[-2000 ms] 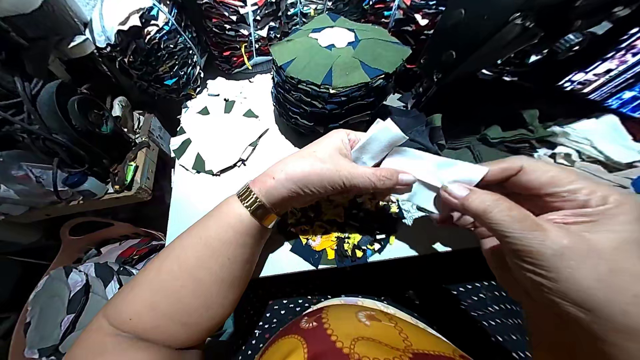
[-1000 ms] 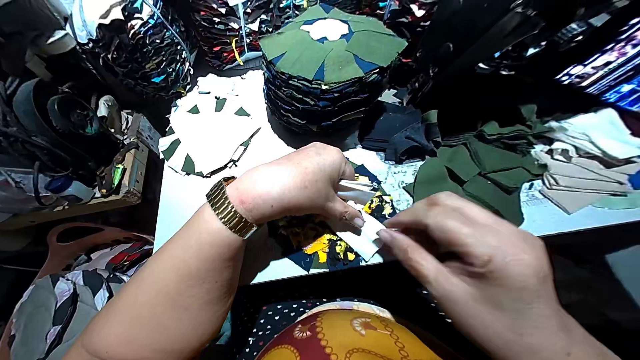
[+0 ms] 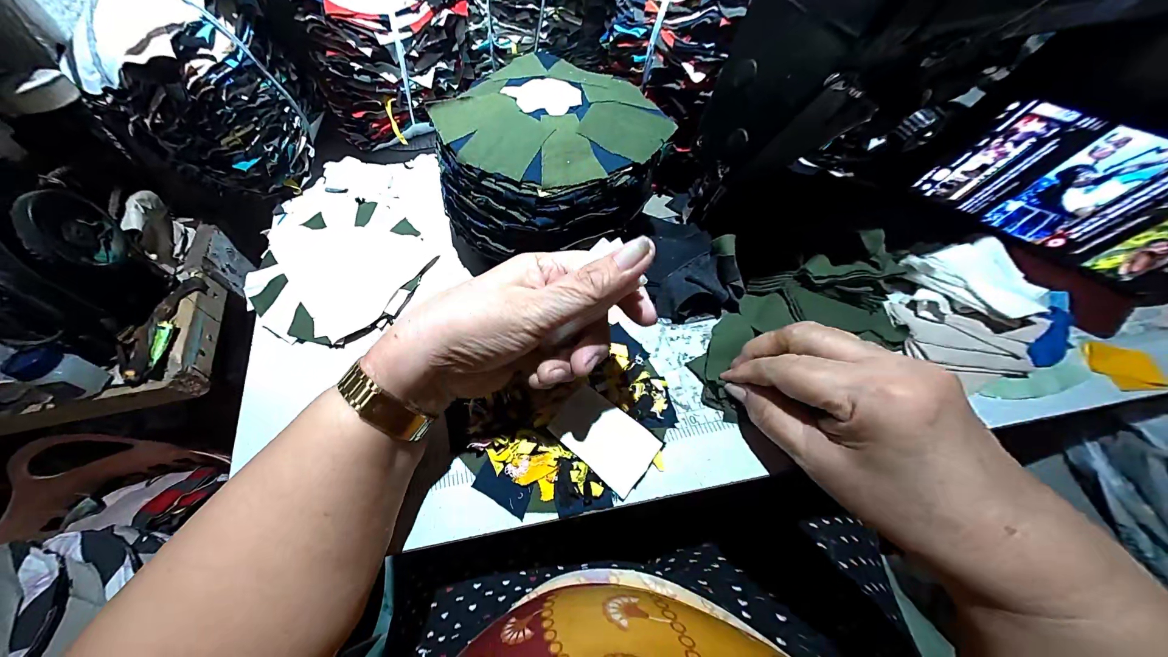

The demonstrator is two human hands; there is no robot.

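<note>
My left hand point(image 3: 525, 319), with a gold-coloured watch band point(image 3: 383, 401) at its wrist, is raised over the white table with its fingers curled around white fabric pieces, of which only edges show. Below it lies a round arrangement of dark and yellow fabric scraps point(image 3: 538, 465), with a white fabric piece point(image 3: 610, 440) across its right part. My right hand point(image 3: 821, 392) has its thumb and fingertips close together at the edge of the dark green fabric pieces point(image 3: 794, 310); whether it pinches one is unclear.
A tall stack of fabric rounds with a green top point(image 3: 584, 137) stands behind my left hand. A white round with green wedges point(image 3: 338, 265) lies at left. Folded beige and white fabrics point(image 3: 976, 310) lie at right, below a lit screen point(image 3: 1049, 182). A wooden crate point(image 3: 205, 319) stands far left.
A white fabric piece that was between my hands now lies on the scrap arrangement. My right hand has moved away from my left hand, to the green pieces.
</note>
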